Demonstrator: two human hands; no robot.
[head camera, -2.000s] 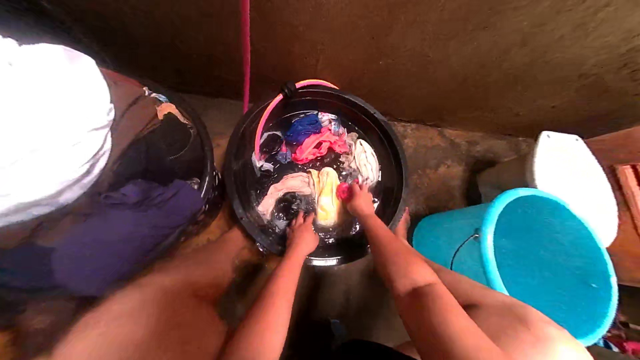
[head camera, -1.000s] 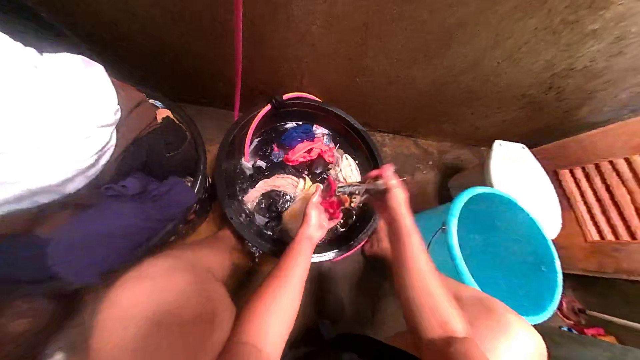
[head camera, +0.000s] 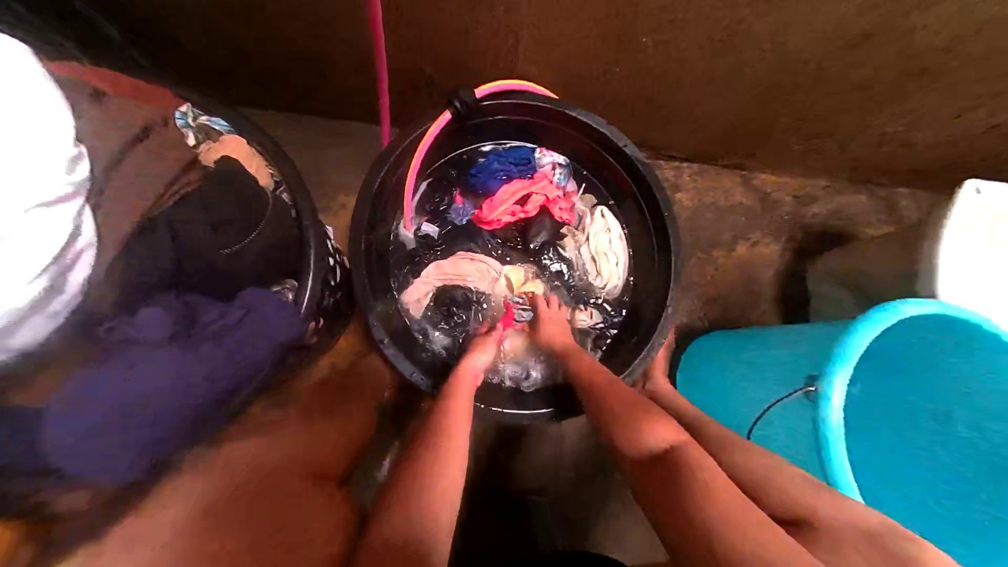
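A round black plastic tub (head camera: 650, 213) of water holds several wet garments. Both my hands are in it near its front wall. My left hand (head camera: 484, 346) touches a small red and grey cloth (head camera: 516, 310); its fingers are partly under water. On the other side of that cloth is my right hand (head camera: 551, 321), with its fingers spread over it. A yellow cloth (head camera: 521, 278) lies just beyond, beside a pale pink garment (head camera: 457, 274). Farther back float a coral-pink cloth (head camera: 524, 201) and a blue one (head camera: 500, 169). A cream garment (head camera: 606, 250) lies at the right.
A pink and yellow hose (head camera: 425, 153) hangs over the tub's back left rim. Left stands another black tub (head camera: 303, 213) with dark clothes and a purple cloth (head camera: 173, 370), near white fabric (head camera: 39, 197). At right are a turquoise bucket (head camera: 835, 378) and a white object (head camera: 976, 236). A wall rises behind.
My right hand, raised at the tub's right side with cloth stretched between both hands a second ago, has come down and left into the water beside my left hand. The red cloth is lowered too.
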